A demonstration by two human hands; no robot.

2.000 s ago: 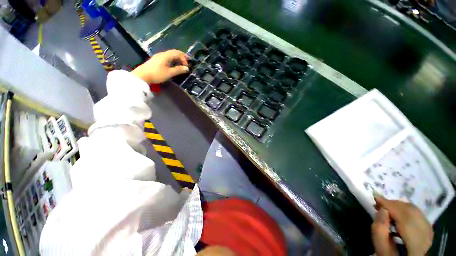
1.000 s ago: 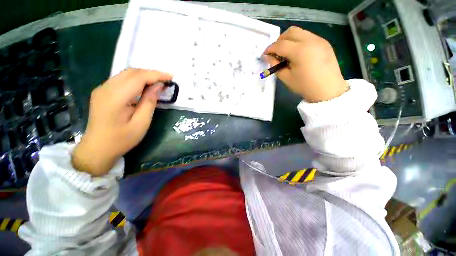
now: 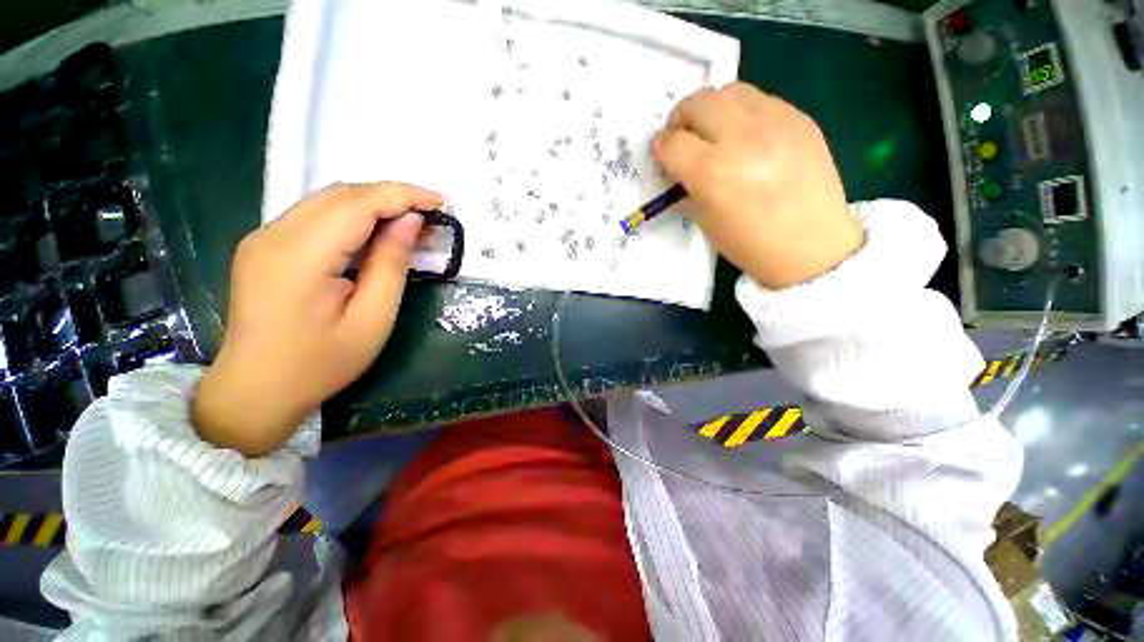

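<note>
My left hand (image 3: 307,301) holds a black watch-like frame (image 3: 453,245) between thumb and fingers at the front left of the white tray (image 3: 376,113). My right hand (image 3: 772,182) holds a slim dark pen tool (image 3: 657,207) over the right part of the tray. The pen's brass and blue end points down to the left; its other end is hidden by my fingers. Small grey parts (image 3: 571,238) lie scattered in the tray's right compartment. A thin clear hose (image 3: 561,364) curves from the tray's front edge toward my right sleeve.
The clear blister tray with black pockets (image 3: 75,251) lies at the left on the green bench (image 3: 188,113). A loose pile of white or clear flakes (image 3: 483,316) lies in front of the white tray. The control box (image 3: 1022,163) with lit buttons stands at the right.
Since the first frame, my left hand has moved from the blister tray to the white tray and now holds a black frame. Since a second ago, the pen's tip has shifted slightly left and down.
</note>
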